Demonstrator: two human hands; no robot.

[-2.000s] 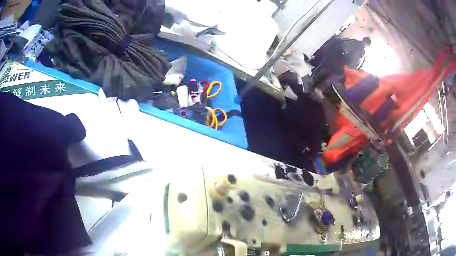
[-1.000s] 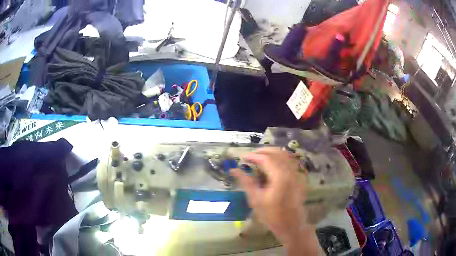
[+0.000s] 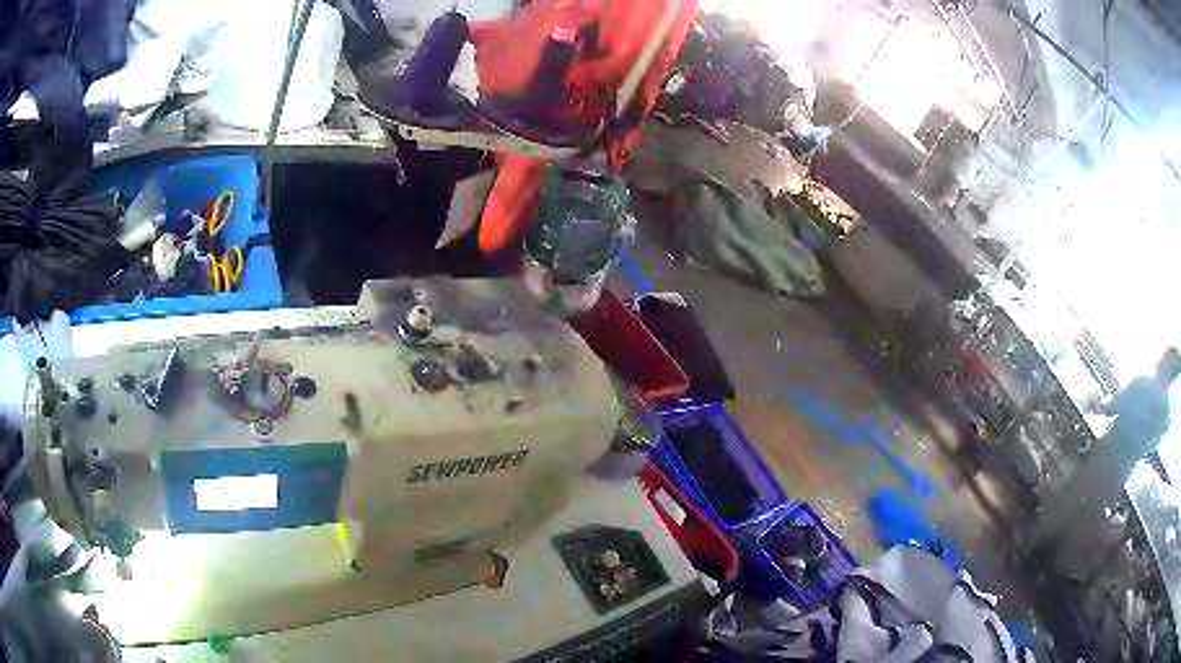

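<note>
No hand of mine shows clearly. A cream sewing machine (image 3: 466, 440) lies across the left and middle, with a lit white display on its teal panel (image 3: 253, 490). A round metal assembly (image 3: 266, 389) sits on its top, with no blue knob visible on it. The needle area at the far left is glary and cannot be made out. Pale and dark striped cloth (image 3: 920, 615) lies bunched at the bottom right.
A blue tray (image 3: 259, 279) behind the machine holds yellow-handled scissors (image 3: 223, 269). Beside it lies a dark gathered bundle (image 3: 52, 240). Red (image 3: 628, 343) and blue baskets (image 3: 712, 453) stand right of the machine. An unclear arm-like shape (image 3: 1127, 421) shows at the right edge.
The view has swung right, so the machine sits further left. The hand that was at the blue knob on the machine top is gone. The baskets and striped cloth show more.
</note>
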